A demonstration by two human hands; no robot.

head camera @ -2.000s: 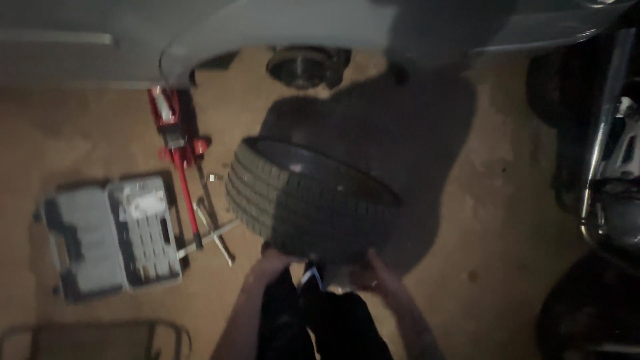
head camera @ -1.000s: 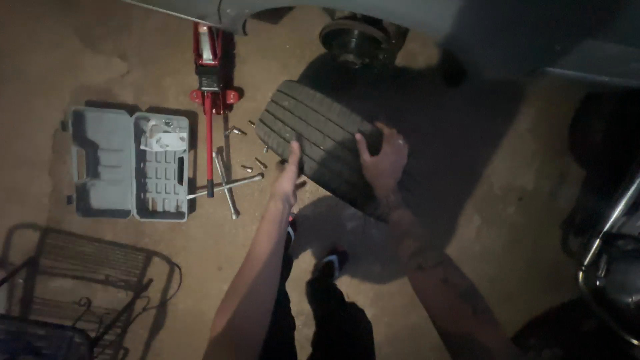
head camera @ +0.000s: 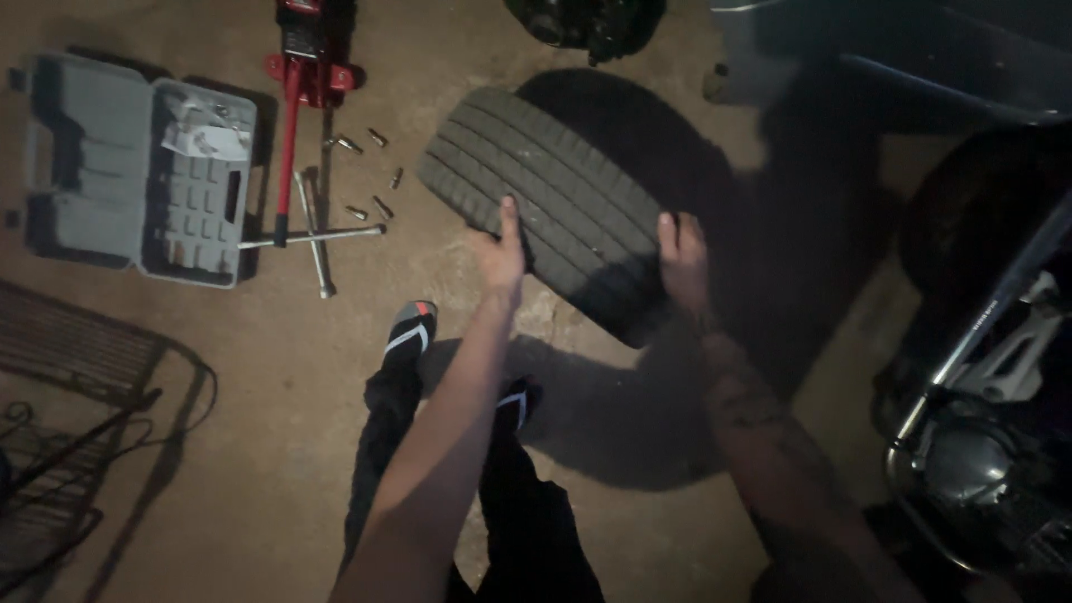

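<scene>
A car tire stands upright in front of me, its grooved tread facing up toward the camera. My left hand presses on its near edge, with a finger extended over the tread. At the tire's right end, my right hand rests with its fingers on the tread. The tire's side faces are mostly hidden. Left of the tire, several small metal pieces, which look like wheel bolts, lie on the floor beside a cross-shaped lug wrench.
A red floor jack and an open grey plastic case are at left. A metal rack lies lower left. A wheel hub shows at the top, below the car body. A motorcycle's engine is at right.
Two seconds ago both hands were low at the tire's near side; now they are on its tread. The tire has turned to show more tread. The view has shifted.
</scene>
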